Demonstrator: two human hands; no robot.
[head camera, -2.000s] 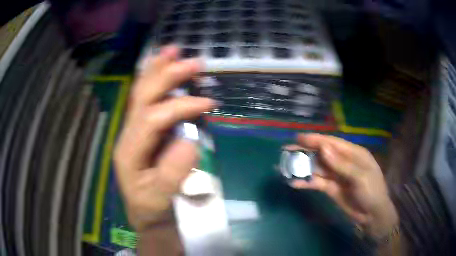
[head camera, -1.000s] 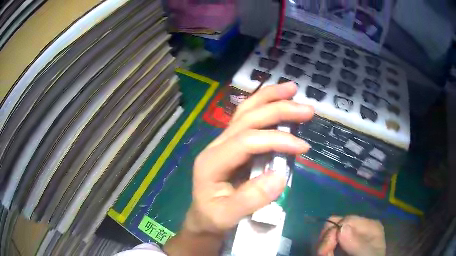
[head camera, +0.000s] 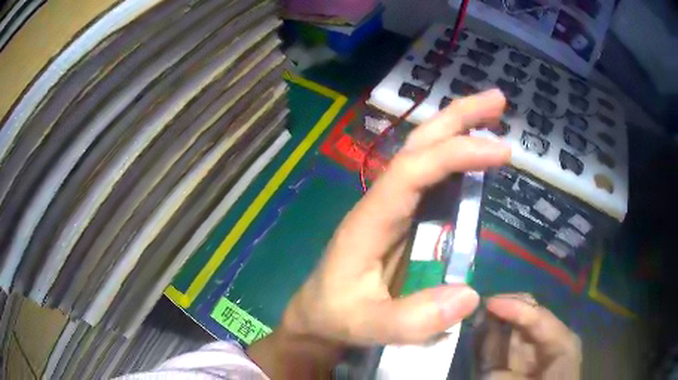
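The listening test fixture (head camera: 424, 352) stands upright, a white and black body with green tape (head camera: 421, 276) around it and a pale metal strip (head camera: 465, 226) up its right side. My left hand (head camera: 372, 252) is curved around the fixture, thumb at the strip's lower end, fingers over its top. My right hand (head camera: 531, 338) is low at the fixture's right side, fingertips close to the fixture and thumb. Something dark is at these fingertips; I cannot tell what. No speaker shows clearly in either hand.
A tall tray stack (head camera: 160, 159) curves along the left. At the back right, a foam tray (head camera: 513, 152) of black speakers lies on a wrapped stack (head camera: 531, 211). A red cable (head camera: 401, 119) hangs behind my left hand. A green label (head camera: 239, 319) is at the mat's front edge.
One second ago my right hand, a thin dark wire at its fingertips, was lower and farther from the fixture; it is now close beside it. The metal strip and red cable show more clearly.
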